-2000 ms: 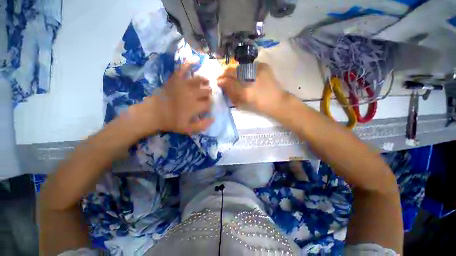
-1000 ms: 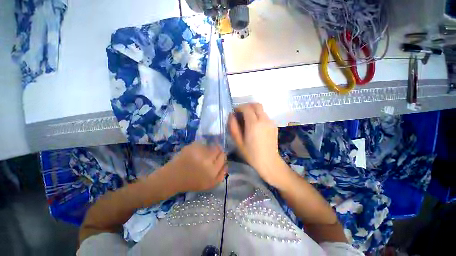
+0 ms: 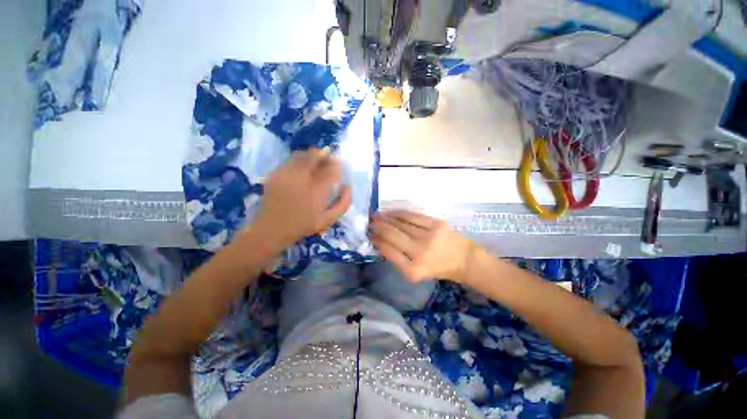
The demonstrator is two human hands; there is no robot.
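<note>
A blue floral garment piece (image 3: 221, 164) lies on the white table, its upper right corner under the sewing machine's presser foot (image 3: 385, 82). A pale strip (image 3: 358, 151) runs down its right edge toward the table front. My left hand (image 3: 303, 196) rests on the piece, fingers bent and thumb apart; whether it pinches cloth is unclear. My right hand (image 3: 414, 244) has its fingertips closed on the lower right edge of the piece at the table's front edge.
Scissors with yellow and red handles (image 3: 542, 180) lie right of the needle, below a lavender-grey thread tangle (image 3: 565, 102). Another floral piece (image 3: 90, 61) lies at the far left. Blue crates (image 3: 70, 327) with floral cloth stand below the table. A measuring scale (image 3: 123, 208) runs along the front.
Since a second ago, my left hand has moved up from the lap onto the piece. My right hand stays near the strip's lower end. The view has shifted, showing more of the machine.
</note>
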